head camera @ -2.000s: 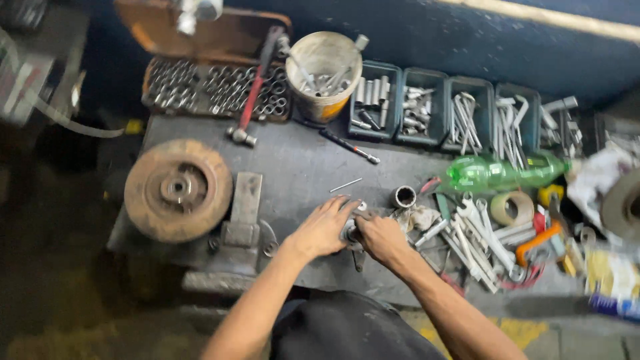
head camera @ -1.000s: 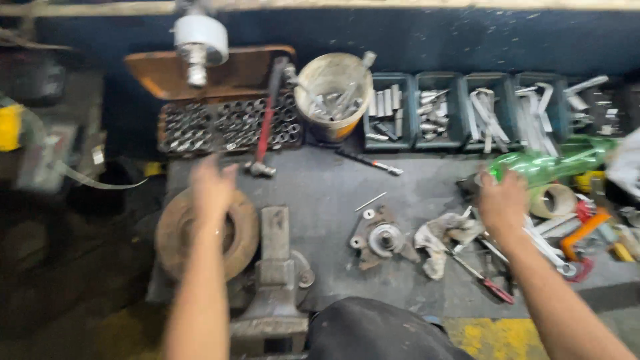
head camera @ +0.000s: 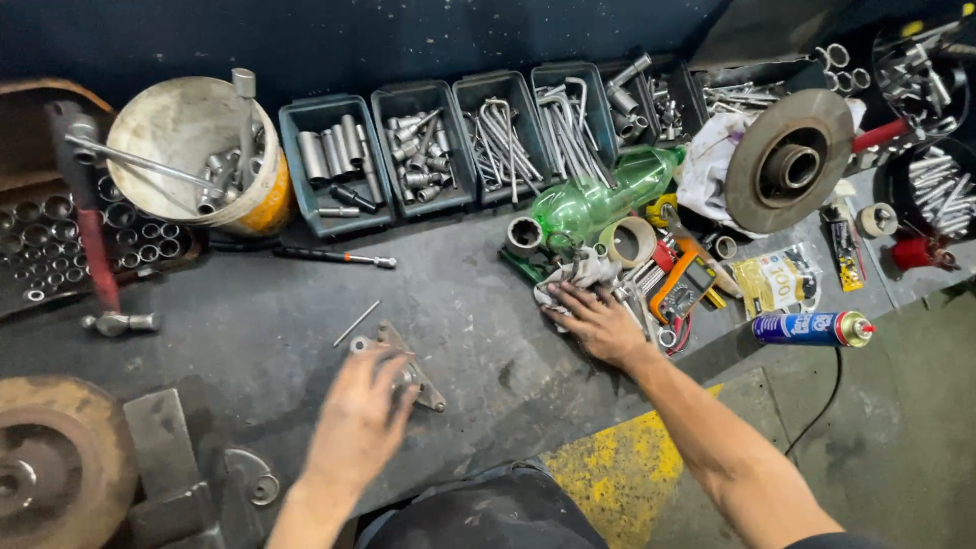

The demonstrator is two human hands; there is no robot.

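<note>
My left hand (head camera: pixel 364 415), blurred, is over a metal bracket-like part (head camera: pixel 427 389) on the dark workbench; whether it grips the part I cannot tell. A thin metal pin (head camera: pixel 356 323) lies just above that part. My right hand (head camera: pixel 598 320) rests, fingers spread, on a crumpled grey-white rag (head camera: pixel 576 274); whether it grasps the cloth is not clear. Above the rag are a large socket (head camera: pixel 524 234) and a green plastic bottle (head camera: pixel 587 207). A roll of tape (head camera: pixel 631 242) and an orange multimeter (head camera: pixel 681 288) lie to its right.
A ball-peen hammer (head camera: pixel 99 259) lies over a socket set (head camera: pixel 53 244). Behind are a bucket of sockets (head camera: pixel 194 152) and tool bins (head camera: pixel 335 232). A rusty drum (head camera: pixel 61 457) and a vise (head camera: pixel 171 457) are at left. A brake disc (head camera: pixel 743 168) and a spray can (head camera: pixel 804 329) are at right.
Two seconds ago both hands were together over the metal part. They moved apart; my left hand went toward the rusty drum and is back at the part, while my right hand is now on the rag.
</note>
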